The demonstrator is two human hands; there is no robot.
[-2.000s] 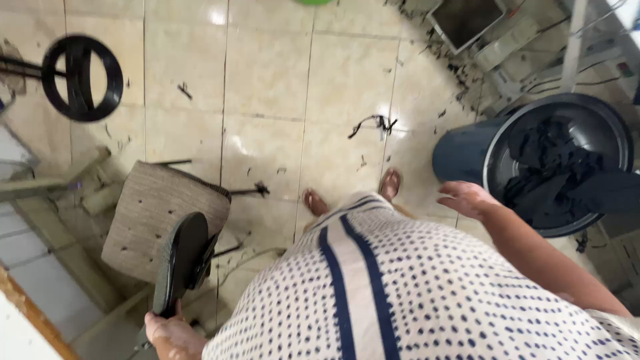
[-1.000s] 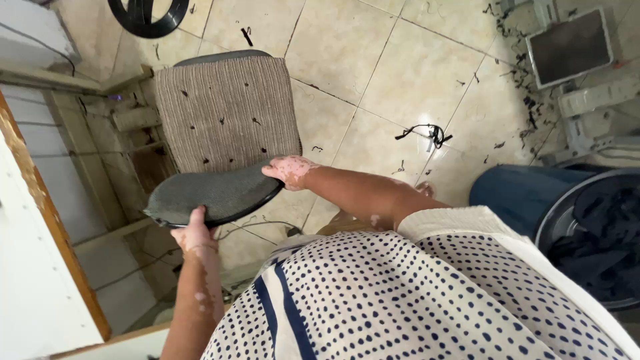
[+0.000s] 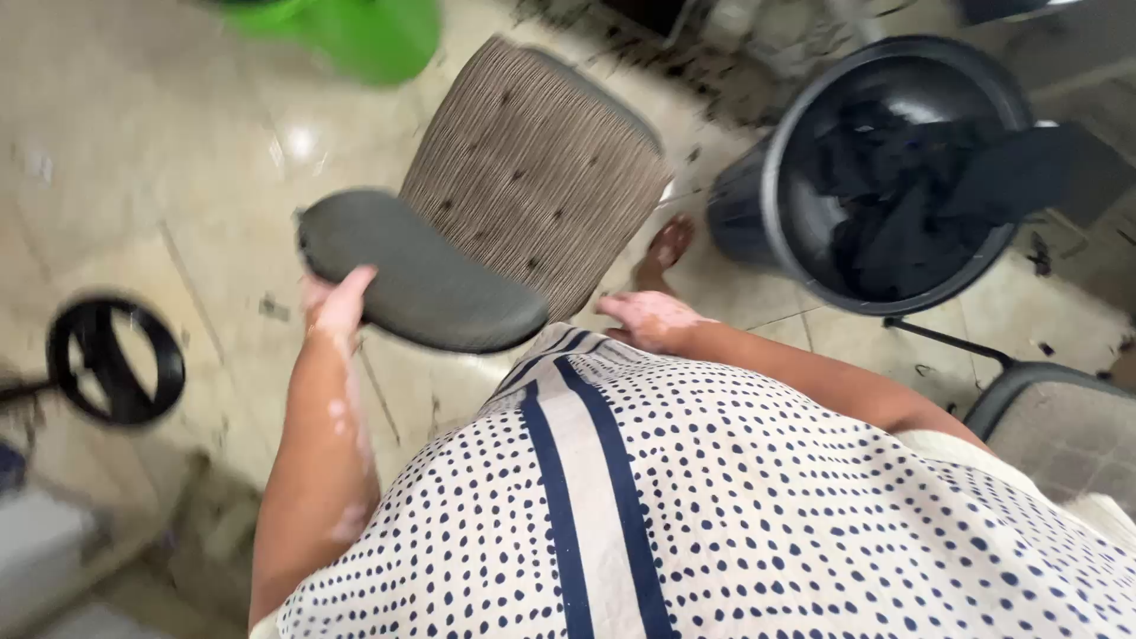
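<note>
My left hand grips the left end of a chair's grey padded backrest, thumb on its face. Beyond and to the right of the backrest lies the chair's seat, with a brown-grey ribbed cushion that has several dark tufts. My right hand is just off the cushion's near right corner, its fingers partly spread and nothing seen in them. The chair's legs are hidden beneath the seat.
A dark round bin full of dark cloth stands at the right. Behind it to the lower right is another chair. A black ring-shaped base is at the left, a green container at the top. Dark scraps litter the tiled floor.
My right hand has let go of the backrest; a second ago both hands held it. The chair is turned, with my left hand still on it. The view has swung a lot.
</note>
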